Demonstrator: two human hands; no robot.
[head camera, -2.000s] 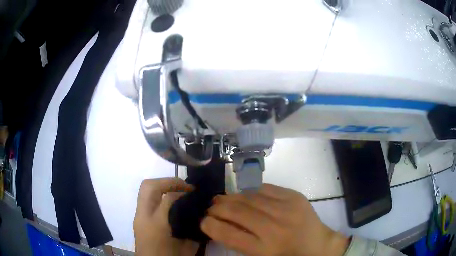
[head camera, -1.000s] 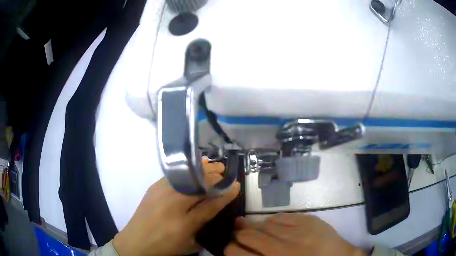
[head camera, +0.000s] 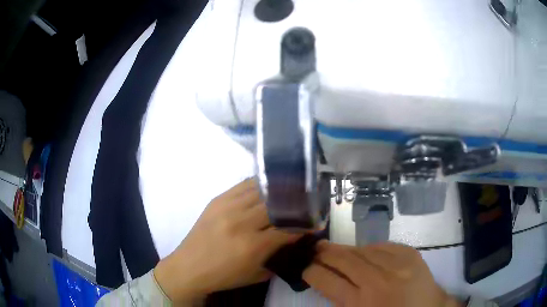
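Observation:
The black fabric piece (head camera: 292, 262) lies between my hands in front of the needle area. My left hand (head camera: 225, 240) grips its left side, with its fingertips partly hidden behind the shiny metal guard (head camera: 286, 156). My right hand (head camera: 372, 273) holds the right edge of the fabric with its fingertips. The white sewing machine (head camera: 408, 60) with a blue stripe stands above my hands. The grey attachment (head camera: 372, 219) is just right of the fabric. The guard hides the needle and presser foot.
Long black fabric strips (head camera: 117, 156) lie left of the machine. A smartphone (head camera: 487, 234) lies on the machine bed at the right, with keys (head camera: 520, 196) beside it. Blue plastic (head camera: 78, 286) shows below the table edge at the lower left.
The view has shifted left, so the machine appears further right. My hands have moved from bunching the fabric close to the foot to holding it flatter, with my left hand beside the guard.

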